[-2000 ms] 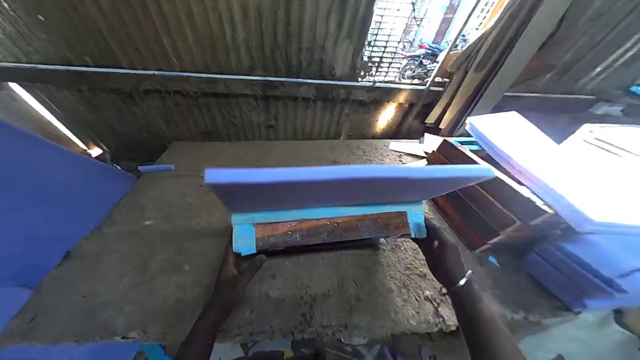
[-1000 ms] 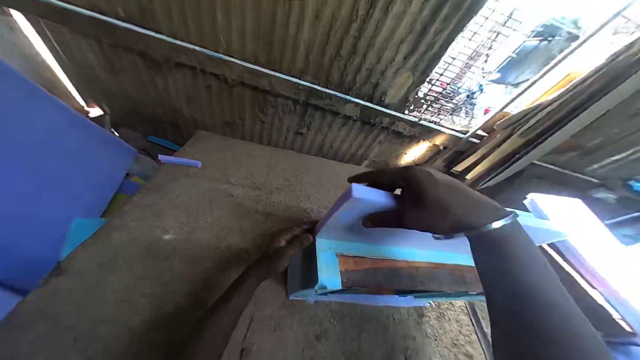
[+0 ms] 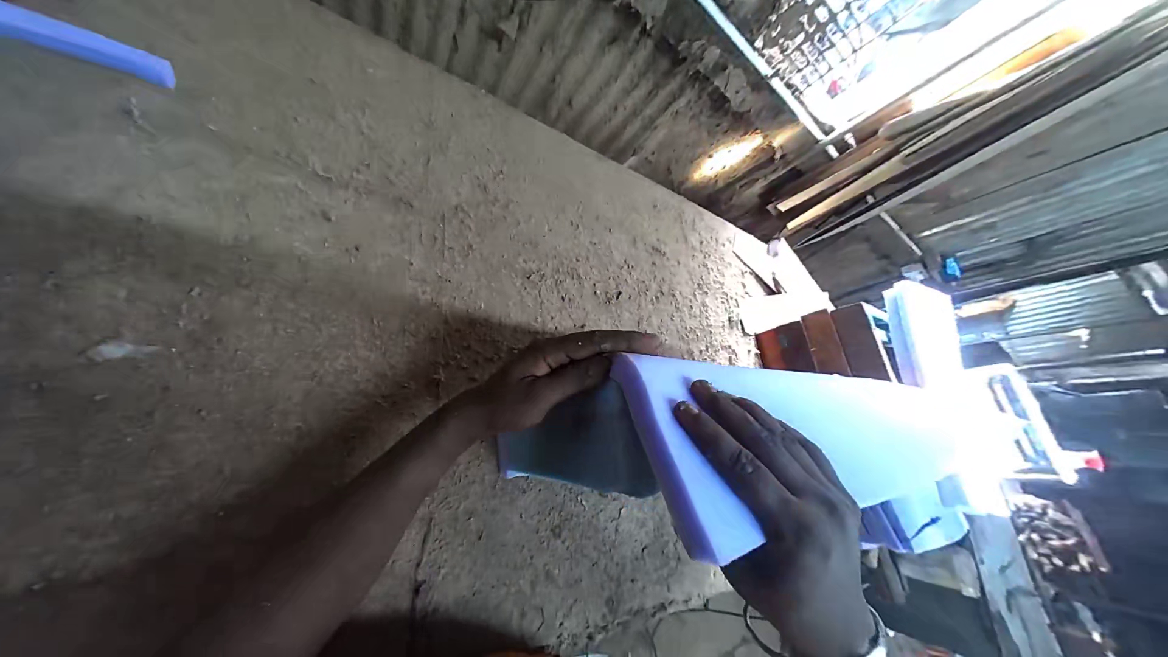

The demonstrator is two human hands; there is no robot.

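Observation:
A pale purple foam sheet (image 3: 821, 411) lies over a small frame whose dark side panel (image 3: 589, 438) faces me, on the rough, dusty work surface (image 3: 365, 255). The fingers of my left hand (image 3: 557, 379) curl over the foam's near upper corner, with the palm beside the dark panel. My right hand (image 3: 785, 511) lies on the foam with its fingers stretched along the face near the end edge. The far end of the foam is washed out by glare.
A purple foam strip (image 3: 91, 46) lies at the upper left. Reddish-brown wooden boxes (image 3: 826, 342) and pale flat pieces stand beyond the foam at the right. A corrugated metal wall (image 3: 538, 73) runs along the back, with a mesh opening at the upper right.
Two seconds ago my hands held the frame's two ends with the foam on top. It has since been turned, and both hands are now together at one end. The view has swung right.

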